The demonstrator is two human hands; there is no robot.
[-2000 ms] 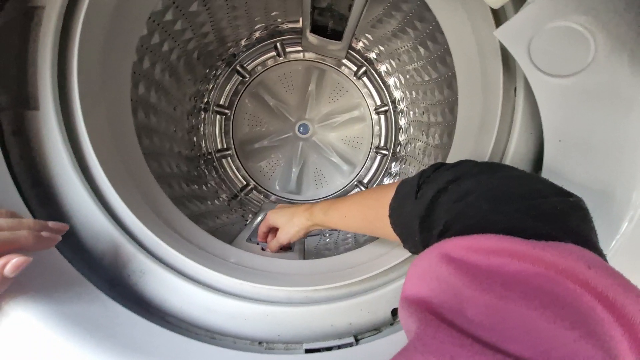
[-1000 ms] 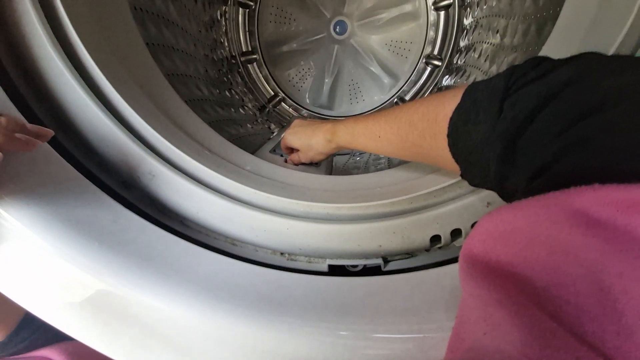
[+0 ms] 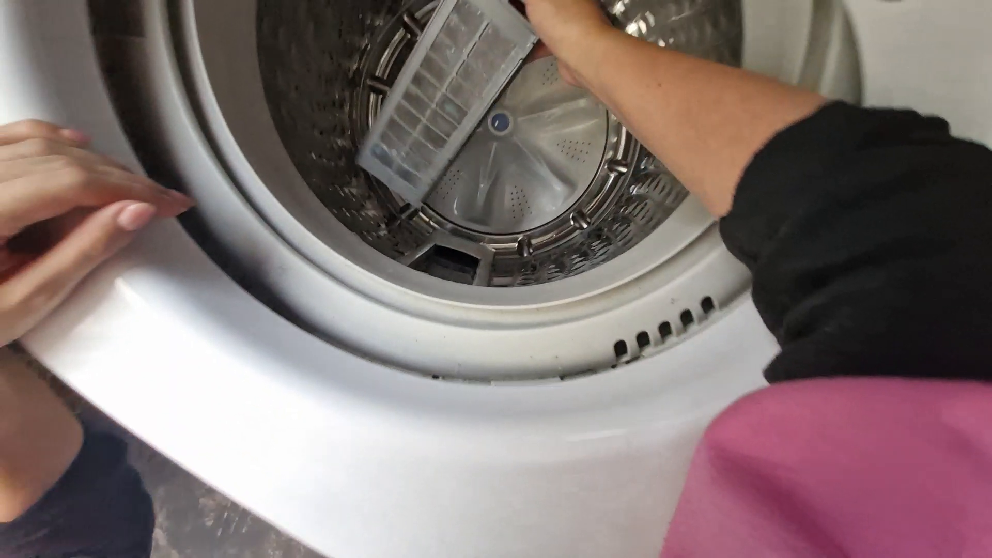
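My right hand [image 3: 564, 35], cut off by the top edge of the view, holds the upper end of a lint filter cassette [image 3: 446, 97], a pale plastic frame with a mesh grid. The cassette is tilted above the pulsator [image 3: 535, 167] of a top-loading washing machine. Below it, a filter slot [image 3: 448, 262] stands open and dark in the wall of the steel drum [image 3: 310, 116]. My left hand [image 3: 74, 205] rests with bent fingers on the left of the white top cover, with nothing seen in it.
The white top cover [image 3: 387, 449] curves round the tub ring [image 3: 496, 341], which has several small dark slots at the lower right. A dark gap runs between cover and ring on the left. Pink cloth [image 3: 837, 473] covers the lower right corner. Dark mottled floor [image 3: 201, 504] shows at the lower left.
My right hand has moved up from the near drum wall with the filter cassette in it, and the slot there now shows open. The view has shifted.
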